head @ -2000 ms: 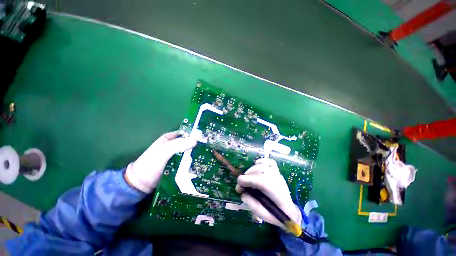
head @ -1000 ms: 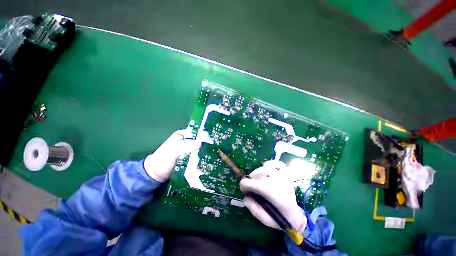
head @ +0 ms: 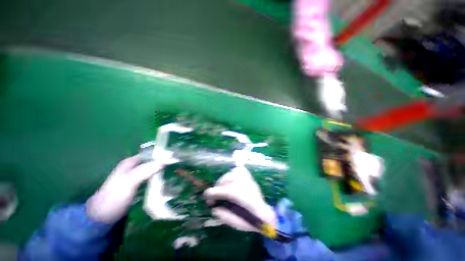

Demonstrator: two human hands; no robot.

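Note:
The frame is blurred. A large green circuit board (head: 204, 148) with thick white tracks lies on the green mat. My gloved left hand (head: 122, 183) is at the board's left edge, fingers and thumb on it; whether it grips the edge is hard to tell. My gloved right hand (head: 242, 199) holds the soldering iron (head: 244, 214) like a pen, over the board's lower middle. The iron's brown tip (head: 189, 177) points up and left over the board; contact with a joint cannot be made out.
A soldering iron stand (head: 331, 168) with crumpled white tissue (head: 368, 168) is at right, inside yellow tape. Another person's pink sleeve (head: 316, 41) and white-gloved hand (head: 332, 94) reach towards it. Red-orange sleeves (head: 397, 118) lie beyond. A blurred reel (head: 7, 201) is at far left.
The view has swung, so the board and stand sit further left in the picture. The pink sleeve and gloved hand have come into view. My right hand still holds the iron over the board.

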